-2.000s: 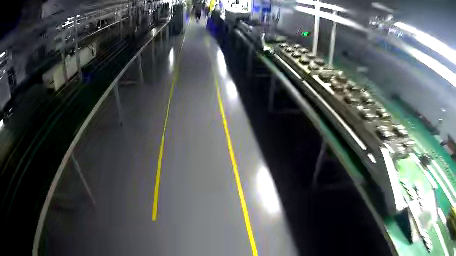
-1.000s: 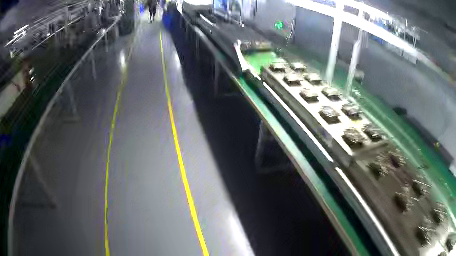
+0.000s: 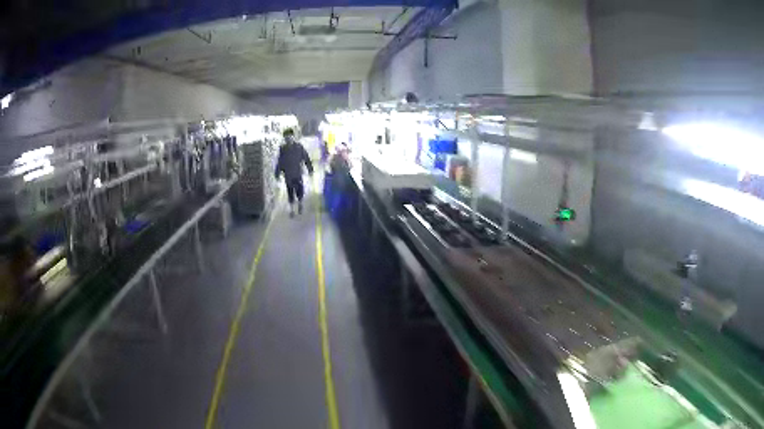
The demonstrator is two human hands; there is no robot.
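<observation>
Neither of my hands is in the picture. Nearest in front of me is a grey aisle floor (image 3: 281, 335) between two yellow lines. To the right runs a long green-topped workbench (image 3: 469, 360) with a conveyor line (image 3: 503, 285) on it. Dark small parts (image 3: 456, 224) stand in rows on the line further off. A pale green surface (image 3: 641, 402) shows at the bottom right. The picture is blurred.
A person in dark clothes (image 3: 293, 170) is in the aisle ahead. A tall stack (image 3: 252, 180) stands left of the person. A second bench edge (image 3: 126, 293) curves along the left. Blue shapes (image 3: 338, 197) stand beside the right bench.
The view has tilted up, so the ceiling and far end of the hall now show. The person ahead appears larger. The rows of parts on the right have passed out of the near view.
</observation>
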